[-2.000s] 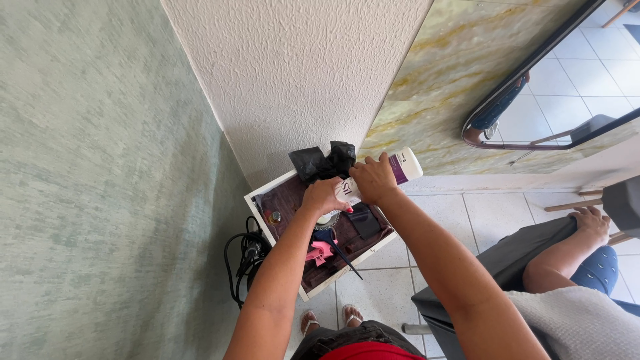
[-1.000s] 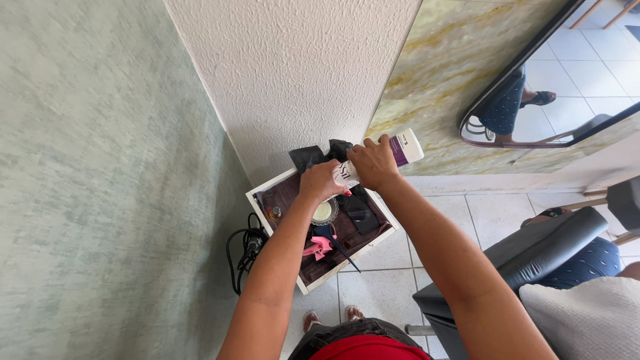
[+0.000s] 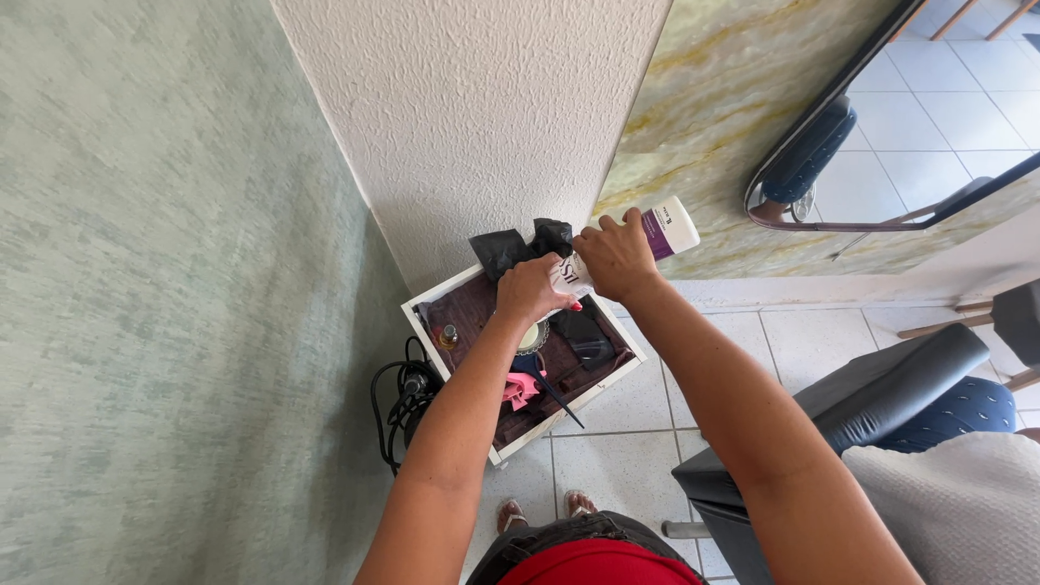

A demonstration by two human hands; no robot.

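Both my hands grip a white plastic bottle with a purple band point(image 3: 660, 234), tilted over a white-edged tray point(image 3: 561, 414) lined with dark cloth. My left hand point(image 3: 530, 288) wraps its lower-left end; my right hand point(image 3: 617, 256) holds its middle. Partly hidden under my left hand, a small bowl point(image 3: 532, 337) holds something pale. Beside the bowl are a dark tint brush point(image 3: 552, 386) with a pointed handle and a pink plastic clip point(image 3: 520, 390). A small bottle of amber liquid point(image 3: 448, 335) stands at the tray's left. The bottle's mouth is hidden.
Crumpled black plastic point(image 3: 500, 250) lies at the tray's back edge. Coiled black cables point(image 3: 394, 406) hang left of it, near the green wall. At right, a person sits in a black padded chair point(image 3: 894, 386) under a light towel point(image 3: 951, 496). A mirror point(image 3: 934, 122) is on the marbled wall.
Two seconds ago the seated person's hand and forearm showed at the right; now they are out of sight. Both my hands stay on the bottle.
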